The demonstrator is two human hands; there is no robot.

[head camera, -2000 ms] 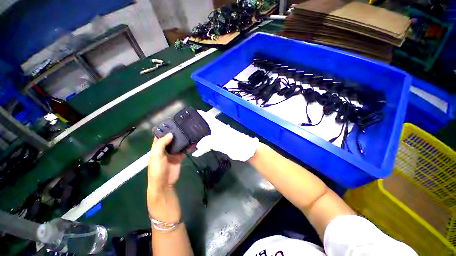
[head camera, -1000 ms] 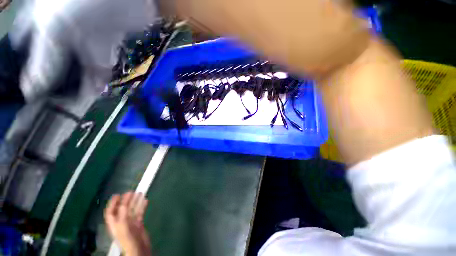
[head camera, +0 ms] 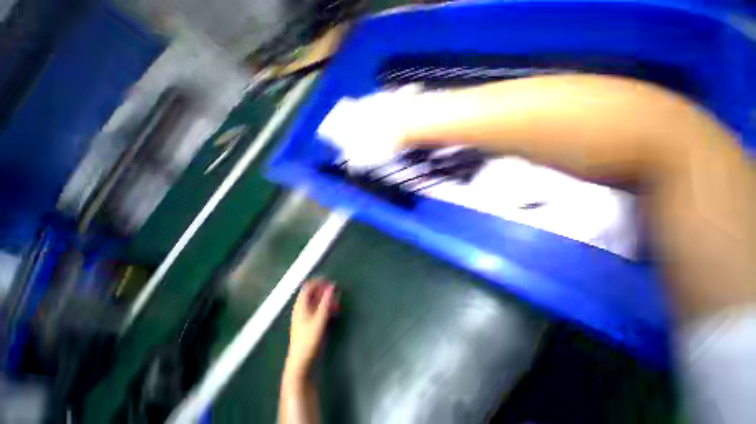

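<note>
The frame is blurred. My right hand (head camera: 365, 137), in a white glove, is inside the near left part of the large blue bin (head camera: 497, 265). Black cords (head camera: 443, 166) show just beside and below it; whether it grips anything is too blurred to tell. A dark row of adapters (head camera: 530, 70) runs along the bin's far side, partly hidden by my right forearm. A white liner sheet (head camera: 530, 195) shows under the cords. My bare left hand (head camera: 315, 302) is low over the bench, beside the whitish rail, fingers bent; no adapter shows in it.
The whitish conveyor rail (head camera: 265, 310) runs diagonally from the bin's left corner to the lower left. Beyond it is the green belt with blurred dark items (head camera: 170, 364). The shiny bench (head camera: 448, 348) lies in front of the bin. A second rail (head camera: 207, 211) is farther left.
Two seconds ago both hands held black adapters over the bench. Since then the hands have separated. My right arm, raised across the view one second ago, is now lower, with its hand in the bin.
</note>
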